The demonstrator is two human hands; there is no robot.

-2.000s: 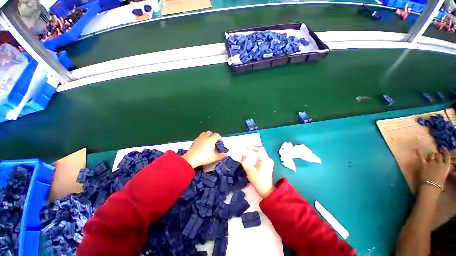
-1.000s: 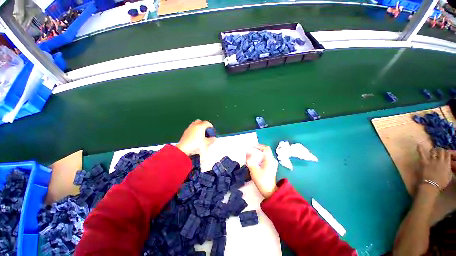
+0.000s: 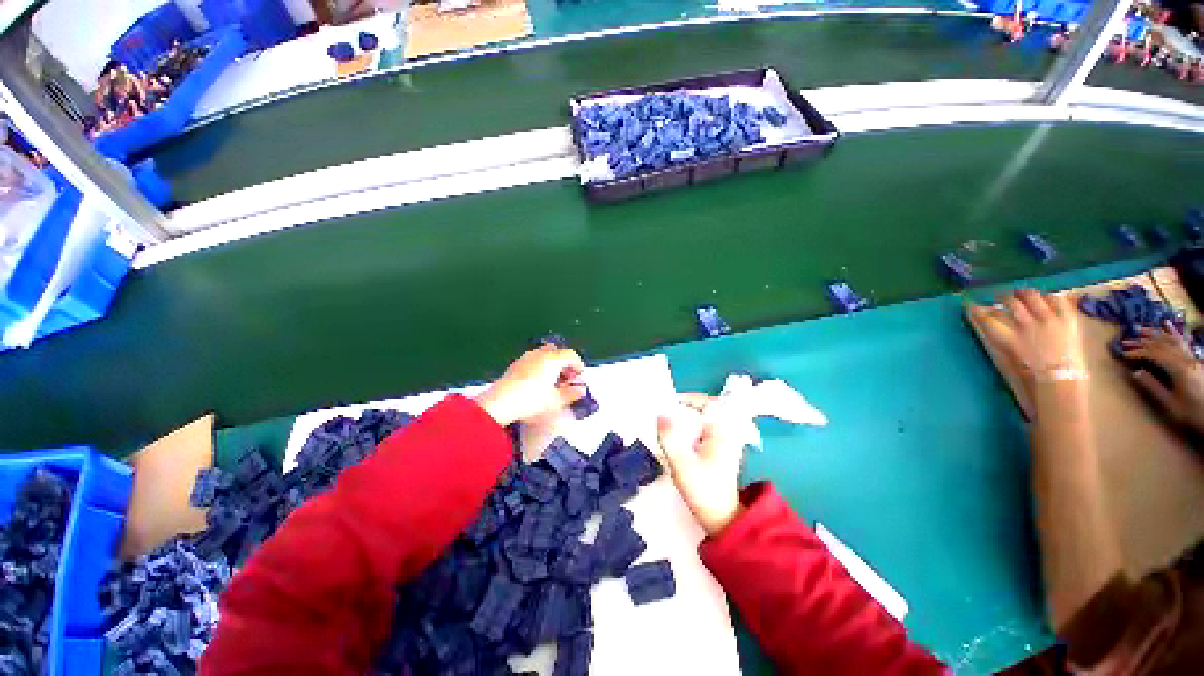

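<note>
My left hand [image 3: 535,386] is above the far edge of the white sheet [image 3: 671,561], with a navy toy part [image 3: 584,403] at its fingertips. My right hand [image 3: 702,462] is to its right, fingers curled, with something small and white at the fingertips, too blurred to make out. A heap of navy toy parts [image 3: 535,528] lies on the sheet under my left forearm. One part [image 3: 650,581] lies apart at the heap's right. Another dark part [image 3: 552,342] shows at the belt's near edge, just beyond my left hand.
Crumpled white tissue [image 3: 779,400] and a white strip [image 3: 861,571] lie right of my right hand. A blue bin [image 3: 103,541] and cardboard [image 3: 169,482] are at left. A black tray [image 3: 706,165] of parts stands beyond the near belt [image 3: 436,284]. A neighbour's hands are over a cardboard mat [image 3: 1136,462].
My left hand has come back toward the heap from the belt edge, and a part now shows beyond it. The belt parts have shifted right. A neighbour's arm has reached in at the right.
</note>
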